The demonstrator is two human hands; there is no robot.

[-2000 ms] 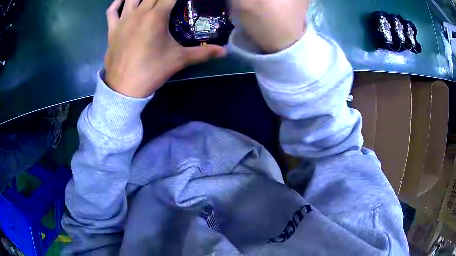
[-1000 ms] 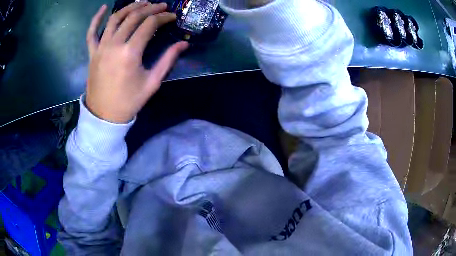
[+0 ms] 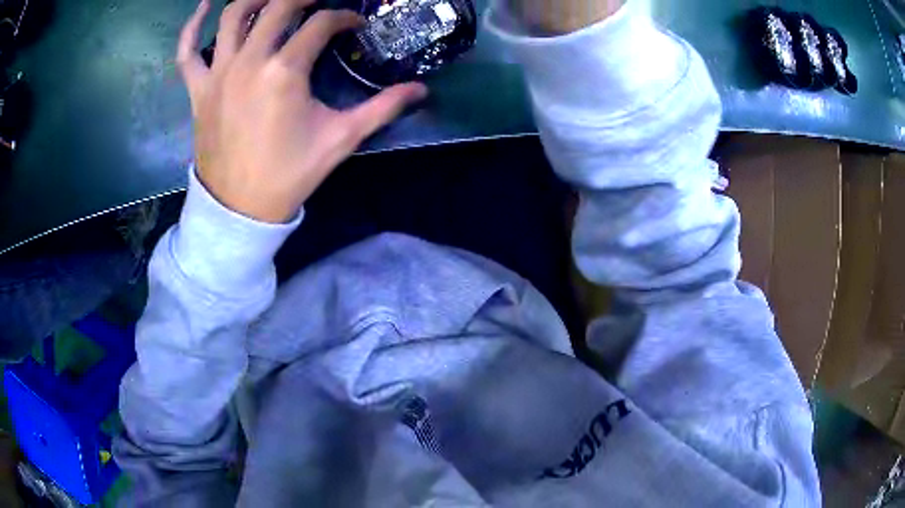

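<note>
A round black housing (image 3: pixel 372 62) lies on the green bench top at the top edge, with a bright silvery circuit board (image 3: pixel 417 28) in it. My left hand (image 3: pixel 273 114) is beside it, index fingertip at its left side and thumb along its lower edge, holding it loosely. Another dark part shows under my left fingers, mostly hidden. My right hand (image 3: pixel 566 12) is cut off by the top edge; only the wrist shows above the pale sleeve, and its fingers are out of the picture.
Three black units with silvery centres (image 3: pixel 812 50) stand in a tight row at the upper right of the green bench (image 3: pixel 109 149). Dark parts lie at the far left edge. Brown cartons (image 3: pixel 794 228) are below right. A blue stool (image 3: pixel 60 427) is at lower left.
The housing was between both hands, then shifted left and tilted, and now sits slightly right again. My left hand opened away and came back towards it. My right hand moved up out of the picture.
</note>
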